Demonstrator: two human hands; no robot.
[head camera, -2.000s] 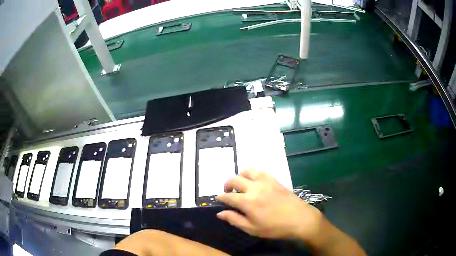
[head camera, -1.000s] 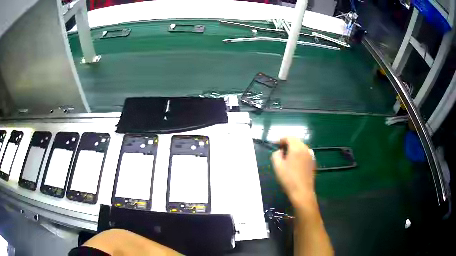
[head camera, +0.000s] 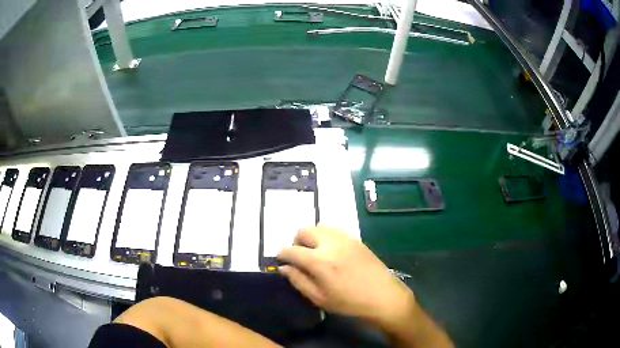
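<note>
Black phone middle frames stand side by side on the white infeed belt (head camera: 340, 204). The rightmost phone middle frame (head camera: 289, 178) lies across the belt, window showing white. My right hand (head camera: 340, 275) is at its near right corner, with bent fingers and thumb on that end; the fingers partly hide the corner. Another phone middle frame (head camera: 207, 175) lies to its left with a gap between them. My left forearm crosses the bottom edge; my left hand is not in view.
Black flaps lie at the belt's far edge (head camera: 238, 136) and near edge (head camera: 217, 296). The green conveyor (head camera: 462, 156) carries a lengthwise frame (head camera: 433, 195) and a smaller-looking one (head camera: 522, 189). A tilted frame (head camera: 360, 98) lies beyond the belt end by clear scraps. A white post (head camera: 401, 44) stands behind.
My right hand has moved left from the green conveyor to the white belt, where another frame now lies at the row's right end. The row has shifted left, and conveyor frames have moved.
</note>
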